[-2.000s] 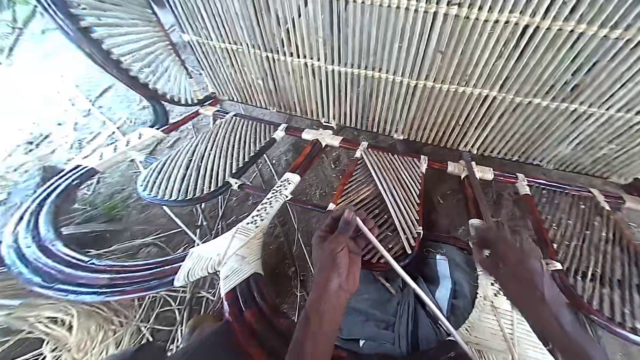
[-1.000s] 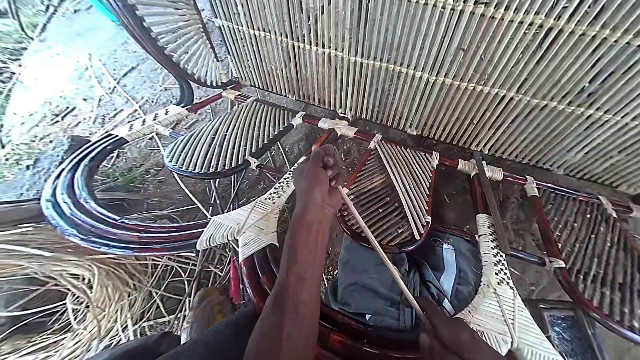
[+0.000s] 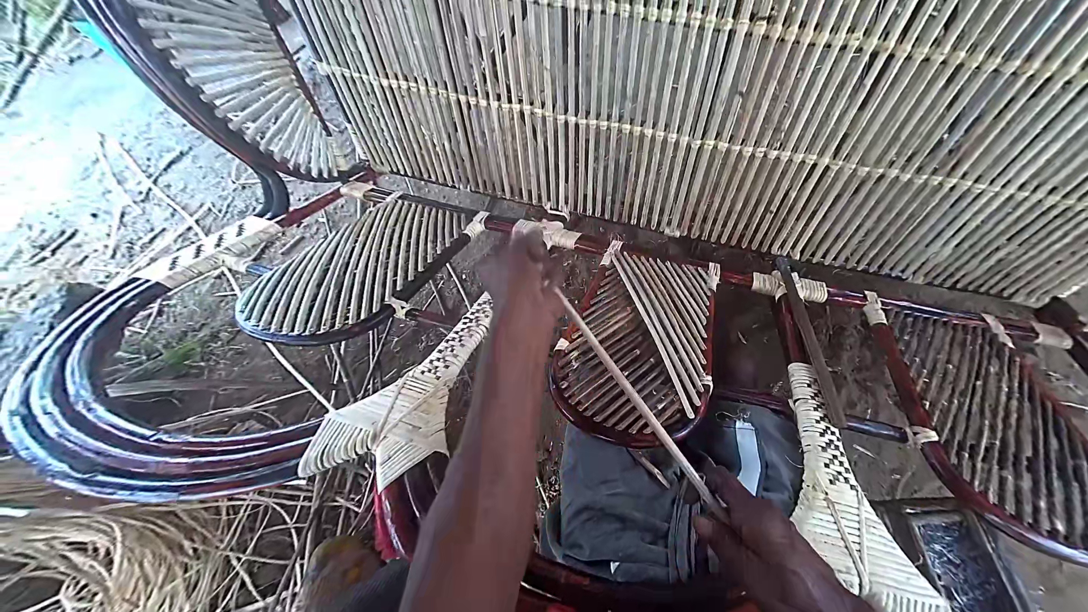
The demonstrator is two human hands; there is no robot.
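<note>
A thin pale cane stick (image 3: 629,391) slants between my hands. My left hand (image 3: 523,268) is closed around its upper end, beside the wrapped joint on the frame's dark red rail. Its lower end is in my right hand (image 3: 739,523), between thumb and fingers. Behind the stick is a rounded cane panel (image 3: 659,340) in a dark red rim; pale sticks slant across its right part over darker ones. A similar leaf-shaped panel (image 3: 365,268) lies to the left. A flat dark bar (image 3: 812,344) leans over the rail at right.
A large slatted cane panel (image 3: 680,110) rises behind the rail. Bent dark poles (image 3: 76,425) curve at left, above a heap of loose cane strips (image 3: 127,552). A woven binding (image 3: 833,501) covers a right-hand pole. Grey fabric (image 3: 620,501) bunches below the middle panel. A dark tray (image 3: 960,544) lies at lower right.
My right hand has come away from the dark bar at right and now holds the stick's lower end. My left hand has moved up to the rail, left of the middle panel.
</note>
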